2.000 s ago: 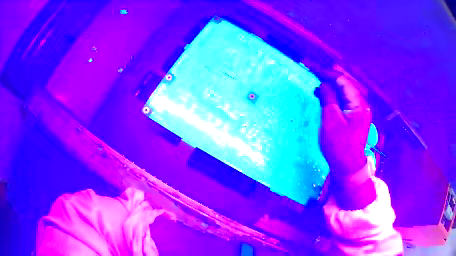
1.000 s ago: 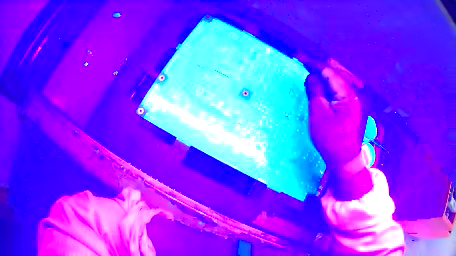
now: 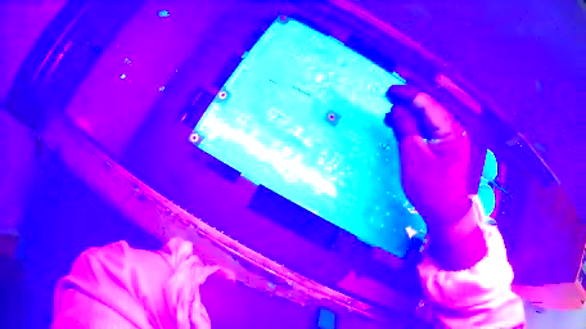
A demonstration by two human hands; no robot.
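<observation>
A flat circuit board [image 3: 289, 109] glows cyan under the purple light, with small ringed holes at its left edge and near its middle. Dark support blocks [image 3: 283, 205] show along its near edge. My right hand [image 3: 434, 154] is over the board's right edge with its fingers curled. Whether it grips anything cannot be told, since the fingertips are dark and blurred. My left hand is not visible; only a bright sleeve [image 3: 128, 289] shows at the bottom left.
Two cyan-glowing round cups [image 3: 490, 166] stand right of my right wrist, with a thin stick [image 3: 501, 186] by them. The bench's worn front edge [image 3: 186, 222] curves below the board. Small specks lie at the upper left. A box-like edge [image 3: 552, 292] shows at the lower right.
My right hand has shifted slightly inward over the board's right edge, its fingertips now overlapping the board. The whole view has shifted a little between frames.
</observation>
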